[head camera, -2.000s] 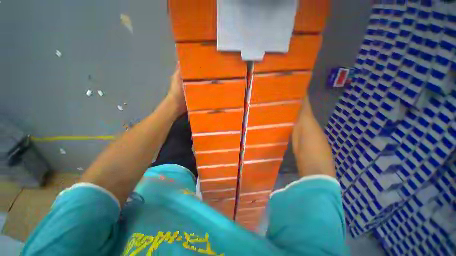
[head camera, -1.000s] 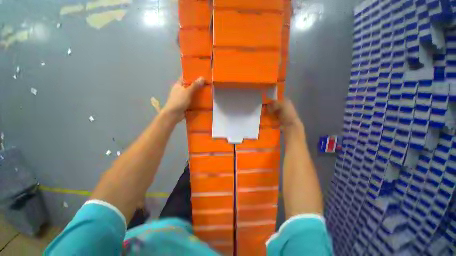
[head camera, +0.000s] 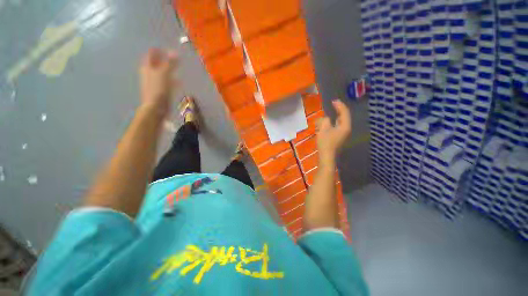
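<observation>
The orange carton stack (head camera: 275, 63) runs from the top centre down to the lower middle, in two columns with a seam between. A white flap (head camera: 286, 120) hangs from the end of the upper cartons over the lower ones. My left hand (head camera: 157, 75) is blurred, held over the floor to the left of the stack and apart from it, with nothing seen in it. My right hand (head camera: 334, 128) is raised at the stack's right edge, fingers apart and empty.
Blue-and-white cartons (head camera: 405, 104) form a large wall on the right. A small red-and-blue box (head camera: 358, 88) lies between the two stacks. White scraps and a peeling patch (head camera: 59, 49) mark the grey floor on the left. My feet stand left of the orange stack.
Both hands have let go of the orange cartons; the left has moved away to the left. The view has turned, so the stack now slants, and my legs and feet show beside it.
</observation>
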